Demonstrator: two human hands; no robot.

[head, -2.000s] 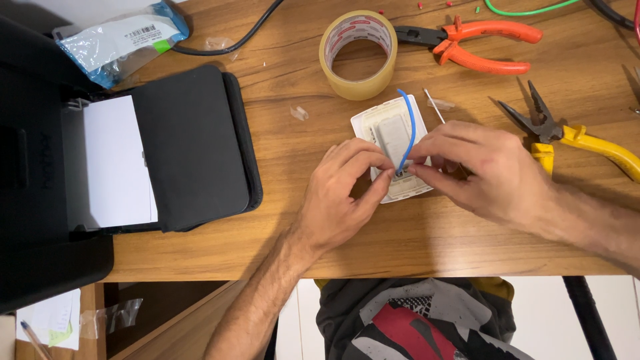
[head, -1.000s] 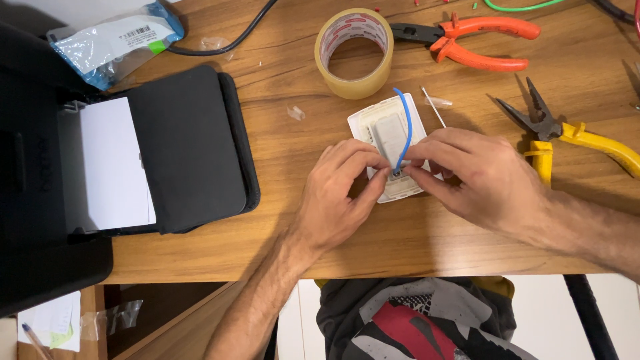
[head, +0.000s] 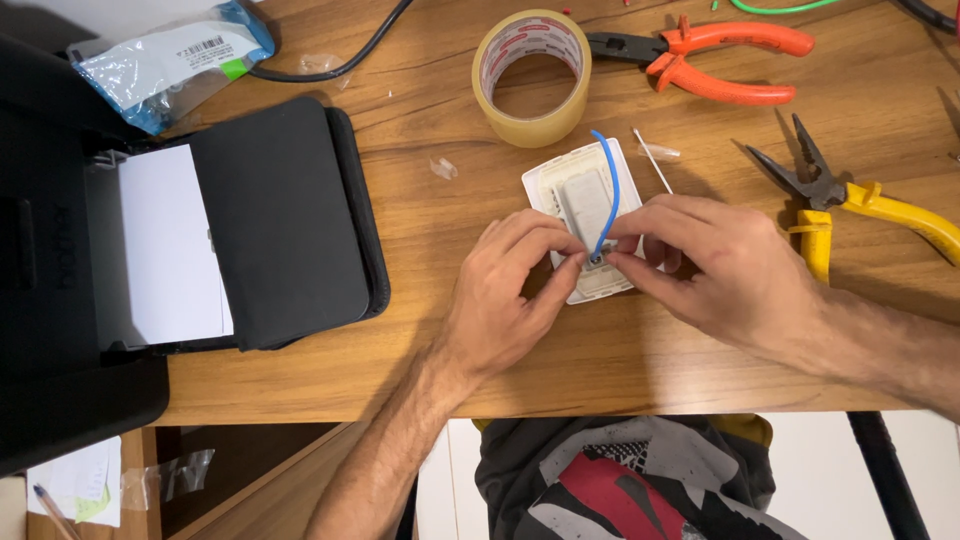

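A white plastic wall switch plate lies tilted on the wooden desk, its back with the switch module facing up. One end of a blue insulated wire meets a screw terminal near the module's lower end; the rest curves up past the plate's top edge. My left hand has thumb and index fingertip at the left side of that terminal. From the right, my right hand brings its fingertips to the terminal and the wire's lower end. Whether either hand pinches a small part there is hidden by the fingers.
Above the plate stands a roll of clear tape, beside orange-handled pliers. Yellow-handled long-nose pliers and a thin white stick lie at right. A black printer with paper, and a plastic packet, are at left.
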